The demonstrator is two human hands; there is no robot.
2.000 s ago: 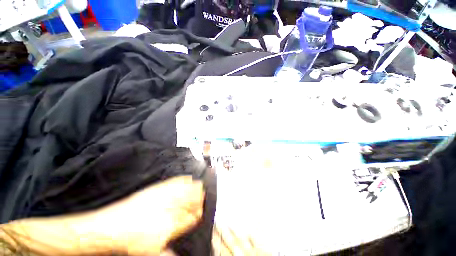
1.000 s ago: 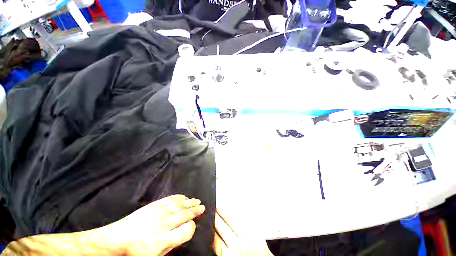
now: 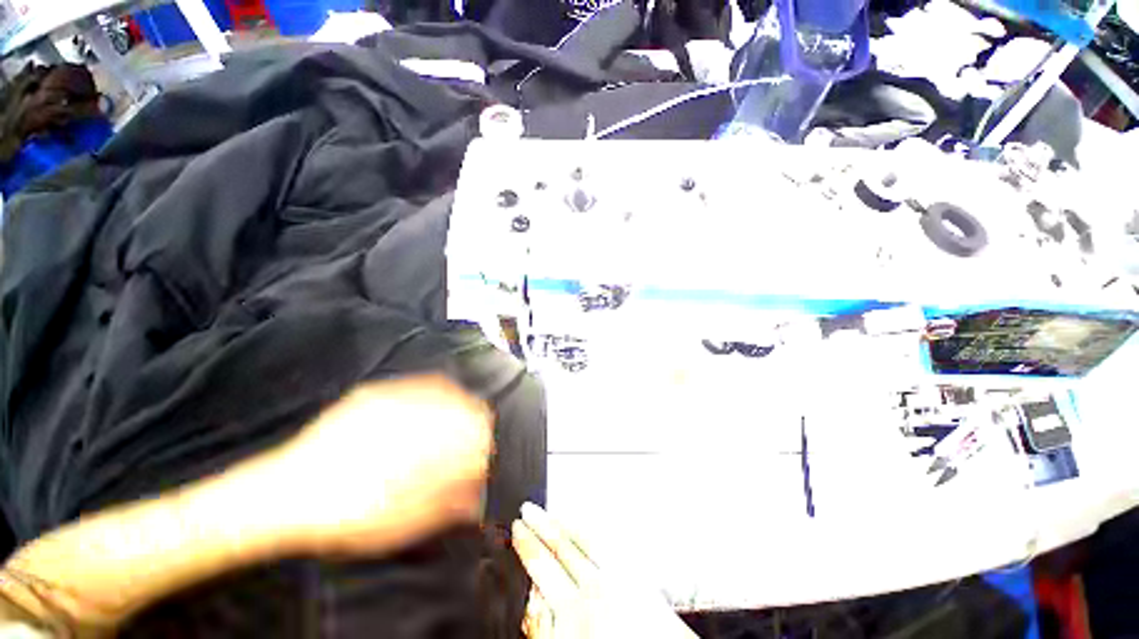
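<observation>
A large black garment (image 3: 237,250) lies heaped at the left, its edge running under the machine's left end. My left hand (image 3: 406,456) is blurred and rests on the garment in front of the machine; its fingers cannot be made out. My right hand (image 3: 568,580), cut off at the bottom, has its fingers extended beside the garment's edge on the white table top. The white sewing machine head (image 3: 749,225) with a blue stripe lies across the view. The needle area (image 3: 512,331) is overexposed, and its parts are hard to tell.
A dark control panel (image 3: 1030,343) is on the machine's right. Small tools (image 3: 943,443) and a small dark box (image 3: 1045,424) lie on the white table top (image 3: 700,524). A blue-purple bottle (image 3: 787,75) stands behind the head. A blue bin shows at the upper left.
My left hand has moved up the garment towards the machine since a second ago, and black cloth now shows below it. My right hand's fingers reach slightly further up. The view has shifted slightly.
</observation>
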